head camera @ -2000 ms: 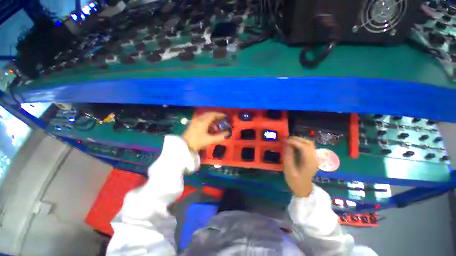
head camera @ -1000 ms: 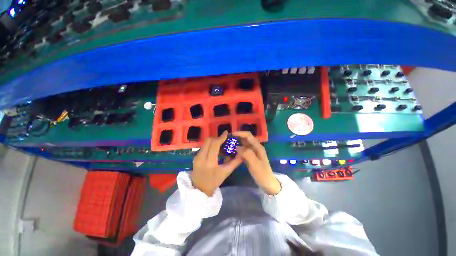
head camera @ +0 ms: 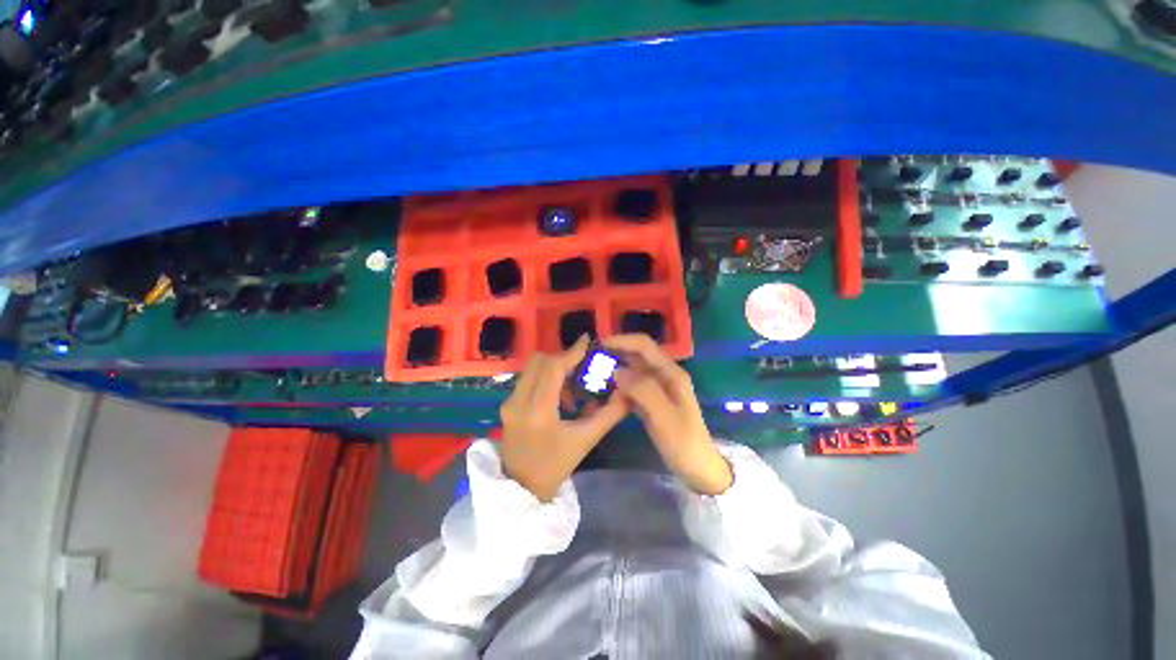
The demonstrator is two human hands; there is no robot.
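Observation:
A small dark smartwatch body (head camera: 598, 373) with a lit white screen is held just in front of the orange-red tray's near edge. My left hand (head camera: 548, 419) grips it from the left. My right hand (head camera: 668, 410) touches it from the right with its fingers. The orange-red blister tray (head camera: 464, 230) lies on the green mat, with dark watch bodies in several square pockets. One watch in the back row (head camera: 557, 221) shows a small bluish glow. My fingers partly cover the tray's near edge.
A blue shelf beam (head camera: 516, 110) runs across above the tray. Right of the tray are a dark device with a red light (head camera: 742, 244), a pale round disc (head camera: 780, 312) and a panel of small black parts (head camera: 980, 222). Orange trays (head camera: 264, 509) are stacked on the floor at left.
Both hands have come together from either side of the tray and now hold the watch in front of it. Since one second ago its screen has changed from blue-white patterned to mostly white.

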